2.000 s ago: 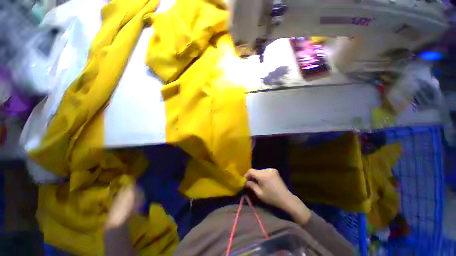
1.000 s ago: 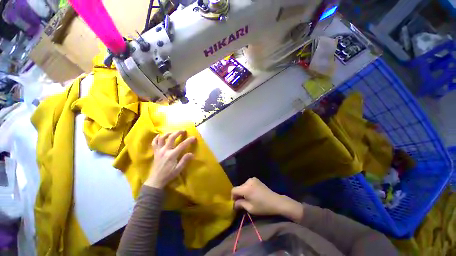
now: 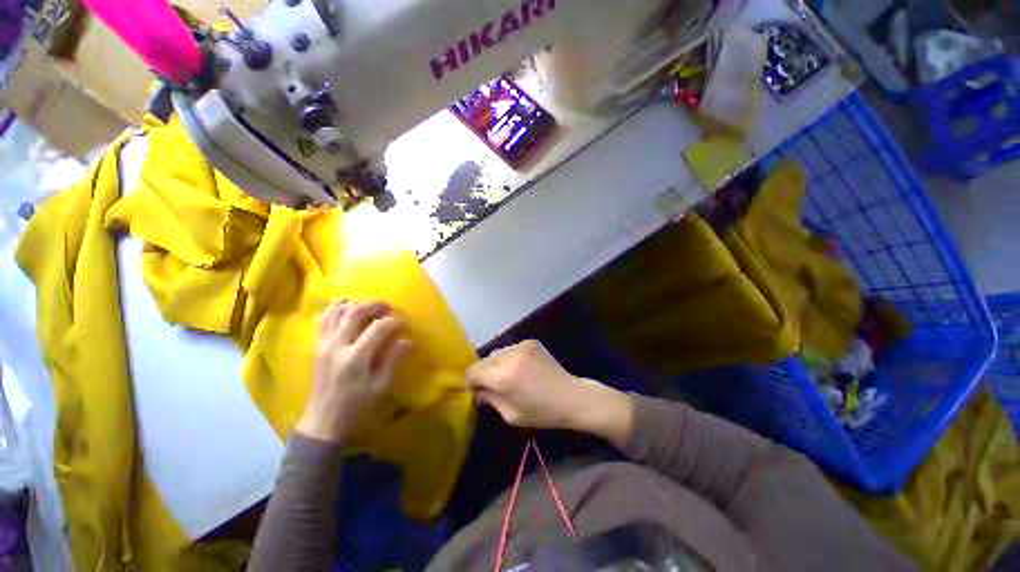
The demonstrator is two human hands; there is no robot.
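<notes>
A mustard-yellow garment piece (image 3: 431, 307) lies over the table's front edge, its upper part beside the needle area and its lower end hanging down. My left hand (image 3: 356, 366) rests on top of the cloth, fingers bent and slightly apart, gripping nothing that I can see. My right hand (image 3: 535, 385) pinches the cloth's right edge at the table's front. The white HIKARI sewing machine (image 3: 392, 67) stands above. Its presser foot area (image 3: 364, 188) is partly lost in glare, so whether the cloth is under the needle cannot be told.
A lit smartphone (image 3: 506, 121) lies on the machine bed. More yellow cloth (image 3: 84, 369) drapes over the table (image 3: 196, 391) at left. A blue basket (image 3: 895, 430) with yellow cloth and scraps stands at right. A pink tube (image 3: 151, 39) rises at the machine's left end.
My left hand came up from the cloth at lower left onto the piece, then its fingers bent. My right hand has raised the pinched edge towards the table. The view has turned.
</notes>
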